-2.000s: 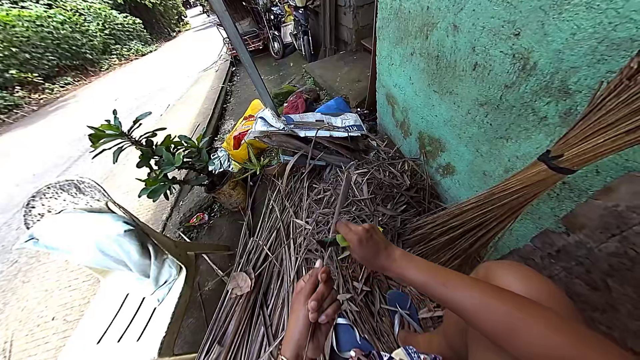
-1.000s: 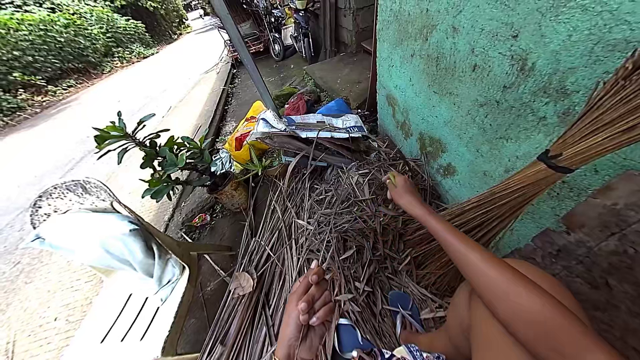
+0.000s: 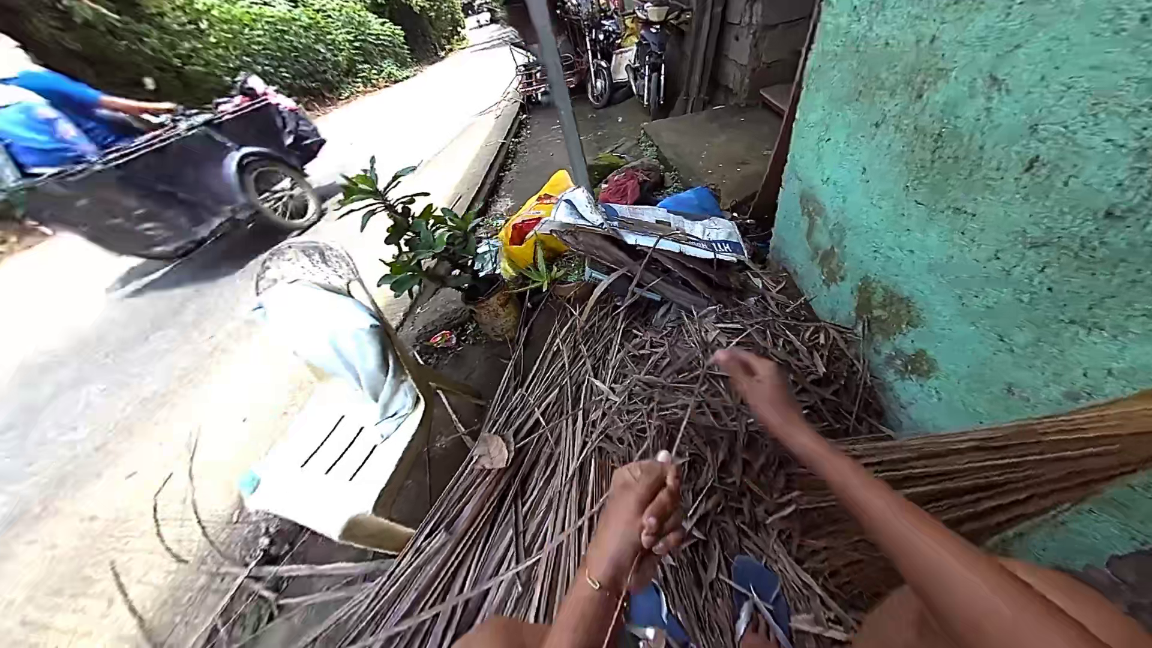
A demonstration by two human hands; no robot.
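My left hand (image 3: 641, 508) is curled around a thin dry stalk, which comes out below the wrist and seems to run up from the fingertips. Up and to the right is my right hand (image 3: 760, 389), apart from the left, its fingers bent toward the palm; what it holds cannot be made out. Beneath both hands lies a heap of dry leaf strips (image 3: 648, 369), with long dry stalks (image 3: 504, 504) fanning toward the lower left. A bundle of thin brown sticks (image 3: 1008, 459) leans along the wall at right.
A green wall (image 3: 972, 180) rises at right. At left stand a white plastic chair (image 3: 333, 459) with a cloth over it and a potted plant (image 3: 495, 310). A yellow bag (image 3: 533, 225) and sacks lie ahead. A person in blue rides a vehicle with a sidecar (image 3: 162, 189) on the road.
The vehicle with its rider has come into view on the road. My right hand has come down and nearer my left hand since a second ago. Long stalks now show at the lower left.
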